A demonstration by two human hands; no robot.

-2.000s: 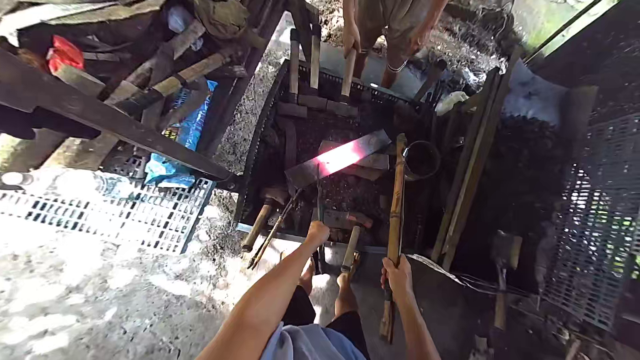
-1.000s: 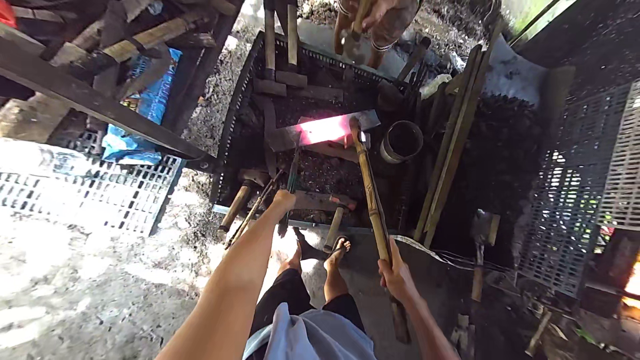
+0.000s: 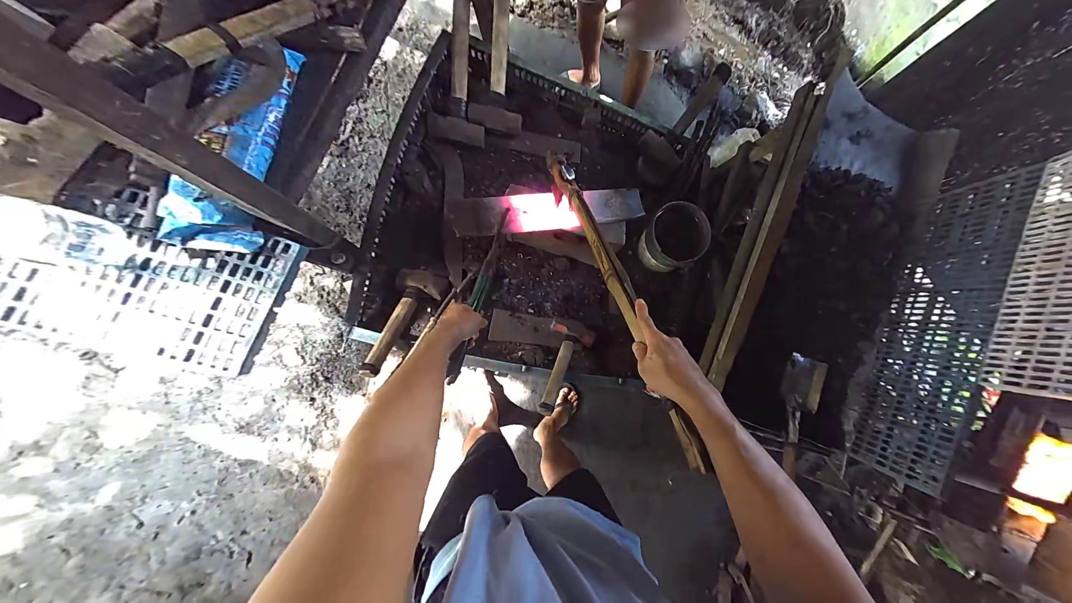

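A flat steel bar [image 3: 611, 203], glowing pink-white at its middle, lies across a metal block [image 3: 578, 247] in the dark bed. My left hand [image 3: 459, 322] grips the handles of long tongs [image 3: 488, 280], whose tips meet the bar's left part beside the glow. In my right hand [image 3: 667, 360] is a long wooden handle [image 3: 607, 266], held near its lower part. Its far end lies over the bar at the right edge of the glow; what sort of tool head is there, I cannot tell.
Hammers [image 3: 456, 130] lie at the bed's back left, another hammer [image 3: 394, 331] front left, and a small one [image 3: 559, 368] at the front edge. A metal can [image 3: 674, 237] stands right of the bar. Across the bed are a person's legs [image 3: 590, 42]. Fire [image 3: 1043, 469] burns far right.
The far end of the wooden handle has moved from the bar's right part to the edge of the glow. The other person's hands have moved too. The view has shifted.
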